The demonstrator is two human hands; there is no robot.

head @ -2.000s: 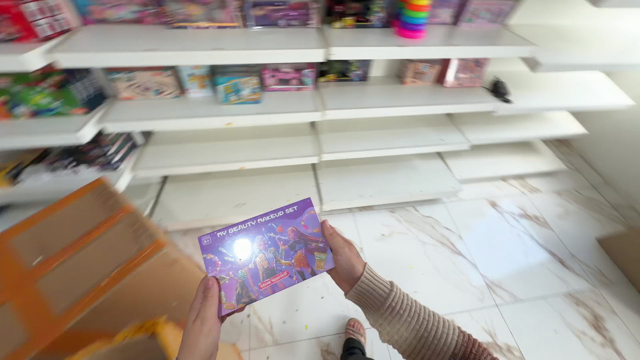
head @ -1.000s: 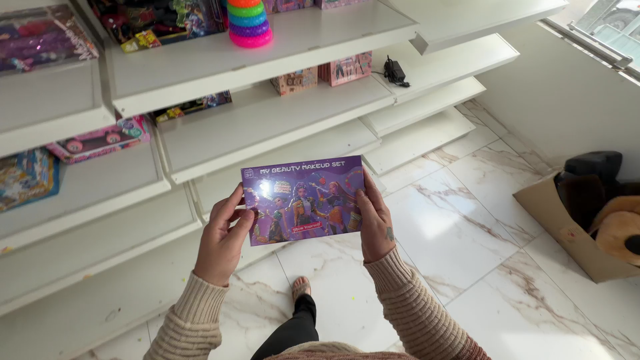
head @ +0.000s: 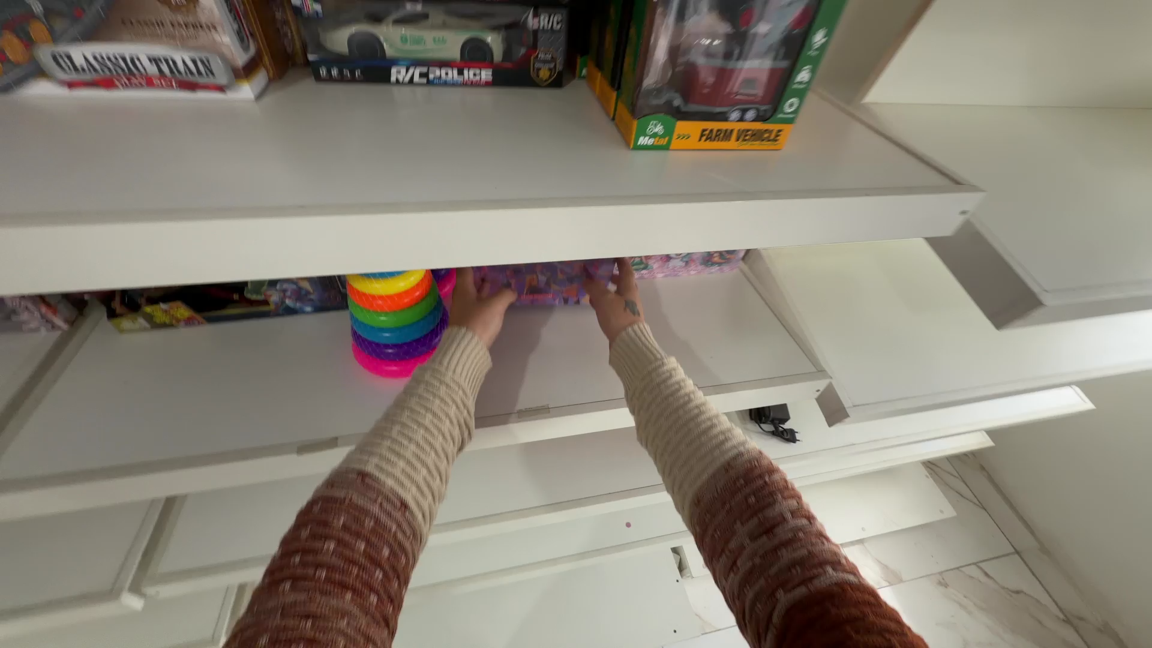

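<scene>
Both my hands reach under the upper white shelf. My left hand [head: 481, 308] holds the left end of a purple boxed makeup set [head: 544, 283], beside a rainbow ring stacker [head: 391, 324]. At the box's right end is my right hand [head: 618, 304], thumb and fingers on it. The box stands toward the back of the middle shelf [head: 558, 351]; its top is hidden by the upper shelf's edge. A pink patterned box [head: 688, 263] is just to its right.
On the upper shelf [head: 450, 162] stand a boxed toy train set [head: 148, 54], a toy police car box [head: 436, 45] and a farm vehicle box [head: 720, 81]. A black power adapter [head: 772, 418] lies on a lower shelf. Dark toy packaging [head: 234, 301] is left of the stacker.
My hands have carried the purple box from in front of my body onto the shelf beside the ring stacker. The view has moved closer to the shelves.
</scene>
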